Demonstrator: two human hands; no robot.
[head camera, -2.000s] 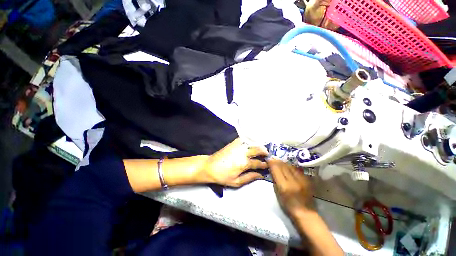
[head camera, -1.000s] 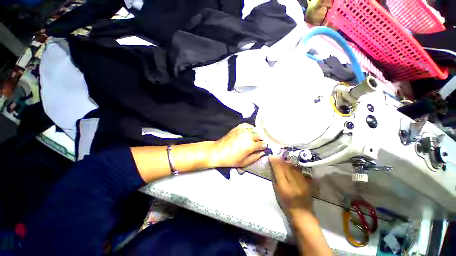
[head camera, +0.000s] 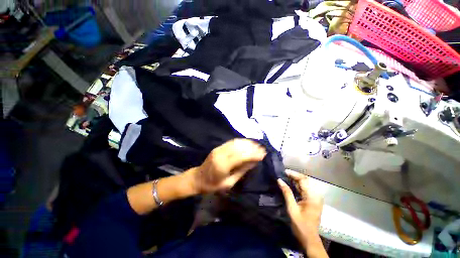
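Observation:
The black fabric with white panels spreads over the table and down over its front edge to the lap. My left hand is bent over the black fabric, fingers curled at its edge; its fingertips are blurred. My right hand holds the black fabric between thumb and fingers at the table's front edge. The presser foot and needle area of the white sewing machine shows to the right of the fabric, apart from both hands.
Red and orange scissors lie under the machine arm. A blue curved tube and pink-red basket are behind the machine. The white table's front edge runs below. A patterned cover is at left.
Both hands have moved away from the presser foot toward the table's front edge, bringing black fabric with them. The view has shifted, and the machine head's needle area is uncovered.

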